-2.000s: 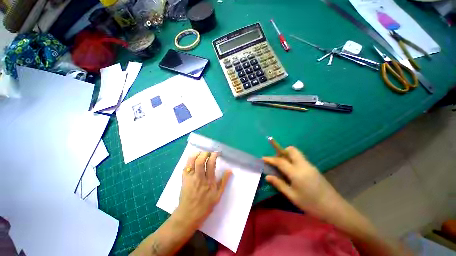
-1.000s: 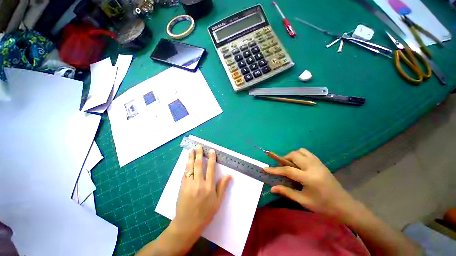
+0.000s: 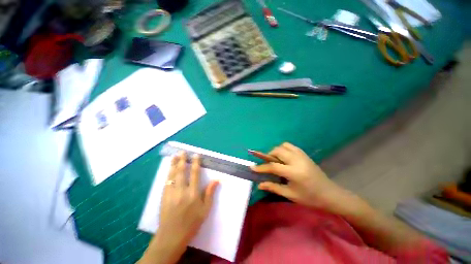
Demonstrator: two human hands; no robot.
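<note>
A white card (image 3: 225, 211) lies on the green cutting mat near me. A long steel ruler (image 3: 222, 165) lies across its upper part, with a thin strip of card showing beyond it. My left hand (image 3: 182, 193) is flat, its fingertips pressing on the ruler's left part and its palm over the card. My right hand (image 3: 292, 172) holds a scratch awl (image 3: 264, 155) with a brown handle, its point towards the upper left, and its fingers also grip the ruler's right end. The frame is blurred.
Beyond the card lie a printout (image 3: 129, 144), a phone (image 3: 153, 53), a calculator (image 3: 231, 49), a short ruler (image 3: 273, 85), a cutter (image 3: 328, 89), a pencil (image 3: 268, 95) and a white lump (image 3: 287, 67). Scissors (image 3: 395, 47) lie at upper right, white sheets (image 3: 31, 180) at left.
The camera view has shifted, so most things appear further left. Since the earliest frame the ruler has moved slightly down from the card's upper edge. Both hands stay on it.
</note>
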